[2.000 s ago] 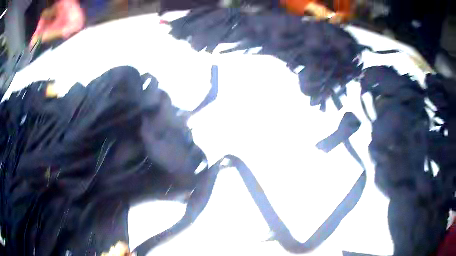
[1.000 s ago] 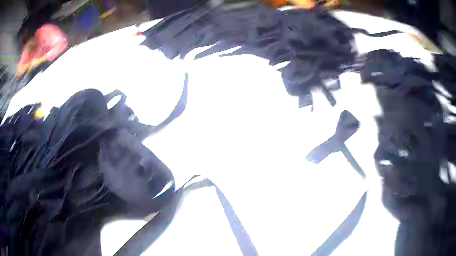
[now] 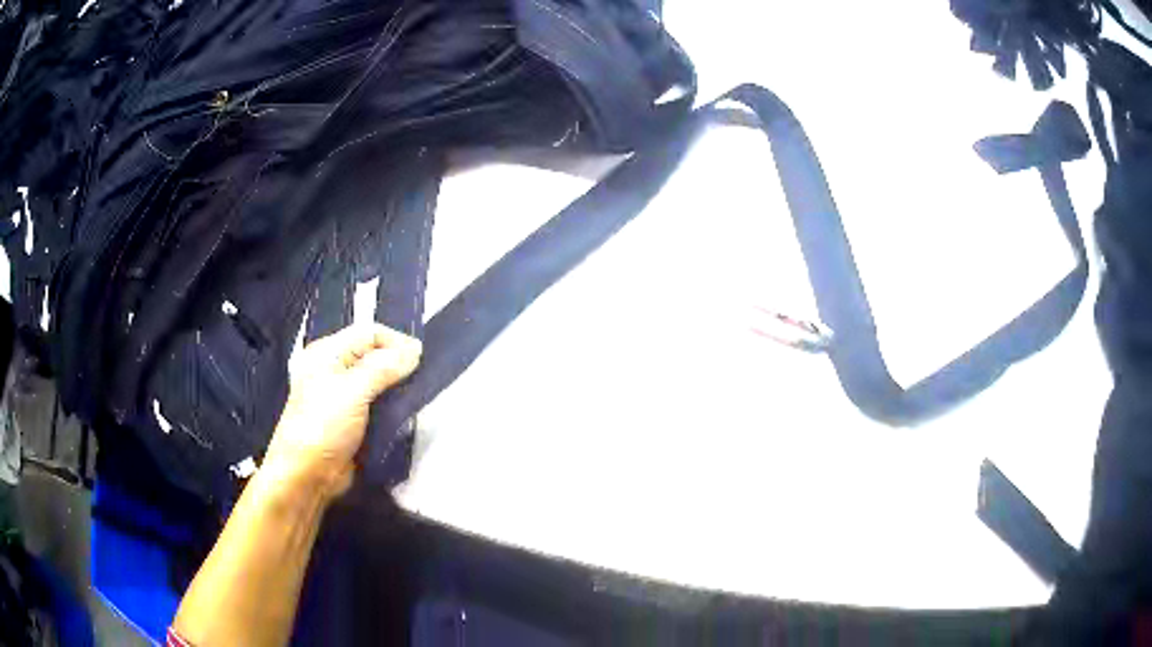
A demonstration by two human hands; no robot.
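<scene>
My left hand (image 3: 341,386) reaches in from the lower left. Its fingers are closed on dark strips at the front edge of the waistband pile (image 3: 215,240). A small white tab (image 3: 366,301) stands just above the fingers. A long dark waistband (image 3: 550,259) runs from beside the hand up to the right, bends over, and zigzags across the white table (image 3: 657,417). Small thread snips (image 3: 792,329), blurred by glare, lie on the table against this strip. My right hand is out of the picture.
Another dark heap (image 3: 1128,329) lines the right side, and strip ends (image 3: 1030,38) lie at the top right. A short denim piece (image 3: 1026,521) lies near the front right edge. A blue crate (image 3: 133,550) stands below left.
The view has tilted down and shifted left. My left hand and forearm now show, where only a bit showed at the bottom edge two seconds ago. The snips and table's front edge have come into view.
</scene>
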